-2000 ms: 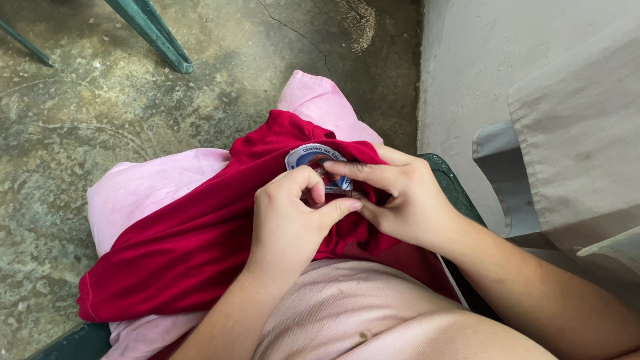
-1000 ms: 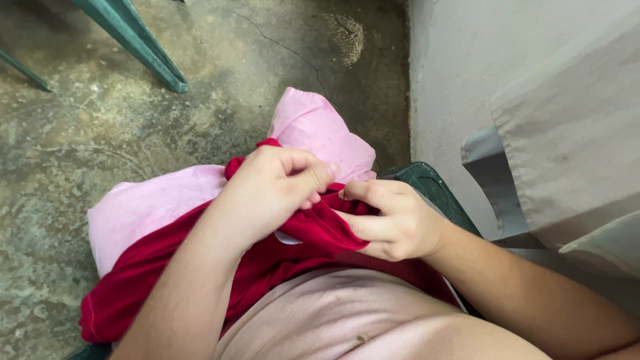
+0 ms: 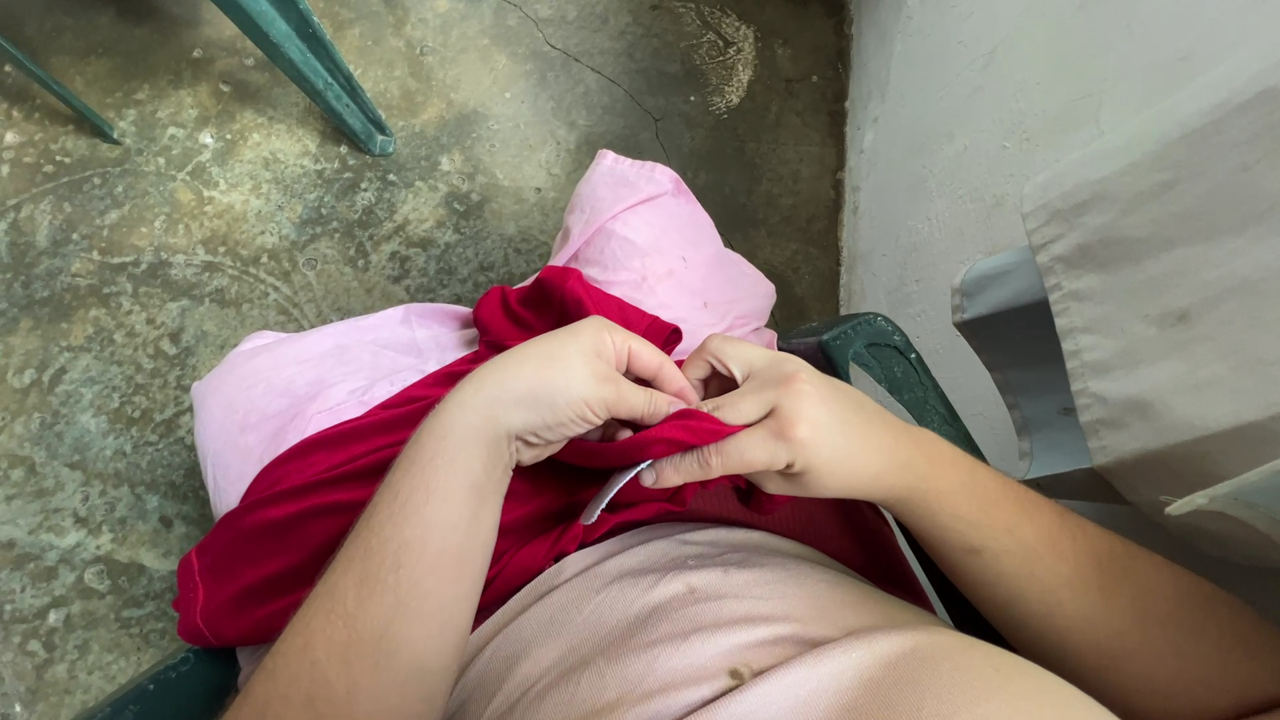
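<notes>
A red fabric garment [image 3: 340, 500] lies across my lap over pink cloth [image 3: 650, 250]. My left hand [image 3: 590, 390] pinches a raised fold of the red fabric between thumb and fingers, its other fingertips partly hidden under the fold. Touching it at the fingertips, my right hand [image 3: 780, 420] grips the same fold from the right, with one finger below it. Under that fold the whitish edge of a patch [image 3: 614, 492] shows beside the right hand's lower finger; the patch's face is hidden. Whether a needle or thread is between the fingers, I cannot tell.
Dark green plastic chair armrests [image 3: 885, 350] flank my lap. A green chair leg [image 3: 320, 75] stands on the stained concrete floor [image 3: 450, 200] at the upper left. On the right are a pale wall [image 3: 930, 150] and a hanging greyish cloth [image 3: 1160, 280] near a grey curved piece [image 3: 1020, 350].
Two seconds ago the patch's printed face showed between my hands; now the red fabric is folded over it and only its edge shows. My left hand has come down against my right since one second ago.
</notes>
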